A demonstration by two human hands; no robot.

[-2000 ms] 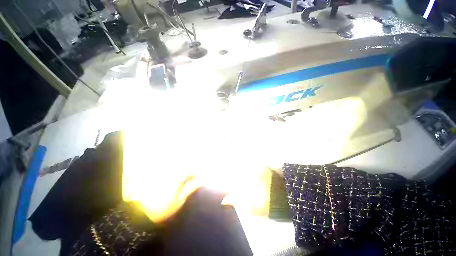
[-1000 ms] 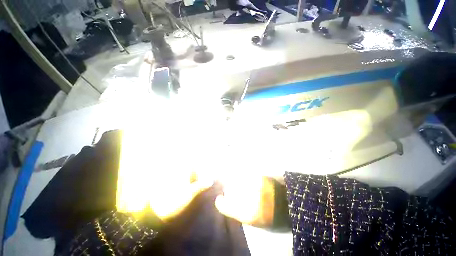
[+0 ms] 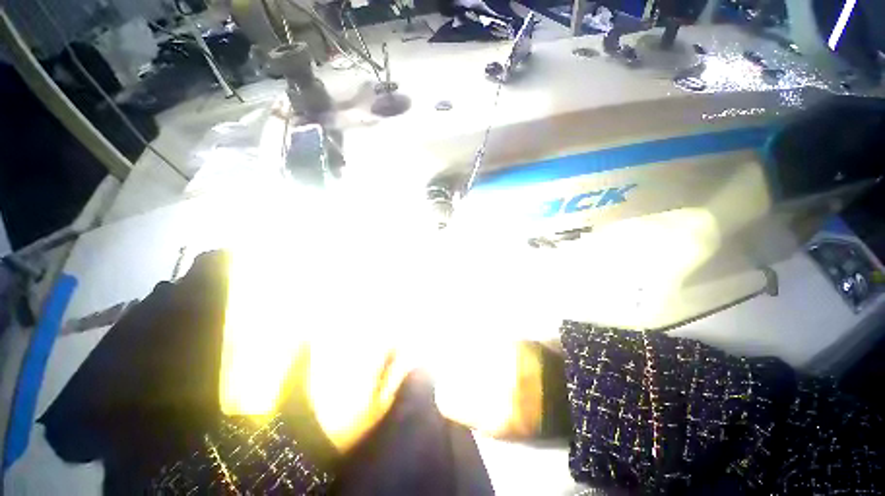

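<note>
A dark garment piece (image 3: 136, 358) lies on the white tabletop at left and hangs over the front edge at the bottom centre. My left hand (image 3: 349, 402) is on the cloth at its near side, its fingers washed out by the lamp glare. My right hand (image 3: 485, 392) is just right of it, also on or by the cloth, fingers lost in glare. Whether either hand pinches the cloth cannot be told. The cream sewing machine head (image 3: 621, 170) with a blue stripe stands beyond the hands. Its needle and presser foot are hidden by glare.
A blue strip (image 3: 37, 373) marks the table's left end. A control panel (image 3: 850, 271) is at the right. A thin rod (image 3: 723, 305) runs low along the machine. Thread guides (image 3: 390, 92) stand behind the head. A dark object (image 3: 830, 150) covers the machine's right end.
Compared with one second ago, my left hand is slightly lower and the fingers look more bent. Both hands stay close together. The cloth at left has shifted little.
</note>
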